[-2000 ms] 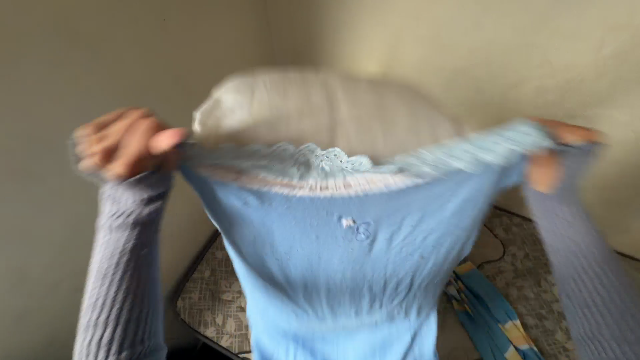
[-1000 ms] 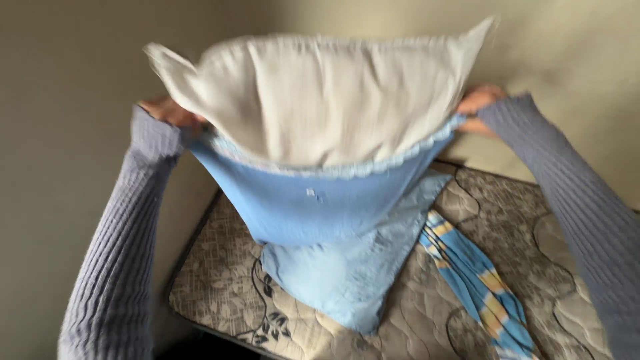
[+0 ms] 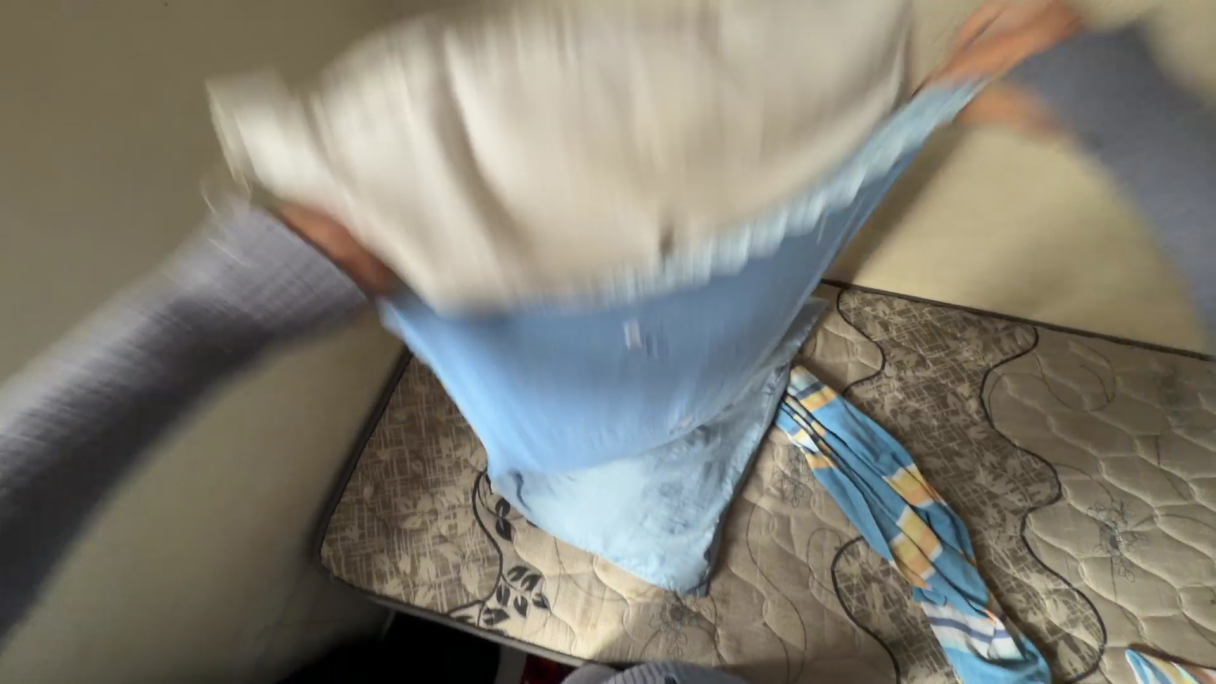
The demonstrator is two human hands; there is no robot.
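Note:
A white pillow (image 3: pixel 570 142), blurred by motion, sits partly inside a light blue pillowcase (image 3: pixel 608 380) with a lacy edge at its opening. At the left, my left hand (image 3: pixel 337 247) grips the case's edge beside the pillow; the pillow and sleeve partly hide its fingers. My right hand (image 3: pixel 1012 57), higher up at the upper right, is closed on the other side of the opening. The lower end of the case hangs narrow and slack over the mattress, and whether it touches cannot be told.
Below is a patterned, quilted mattress (image 3: pixel 950 408) with dark edge piping, against a pale wall (image 3: pixel 1007 228). A twisted blue cloth with yellow and white stripes (image 3: pixel 893 494) lies on it to the right. A bit of striped cloth shows at the lower right edge.
The pillow and both hands have risen in view, the right hand most. Two seconds ago, the case was stretched wide in front of the pillow; now more of the pillow shows above its edge.

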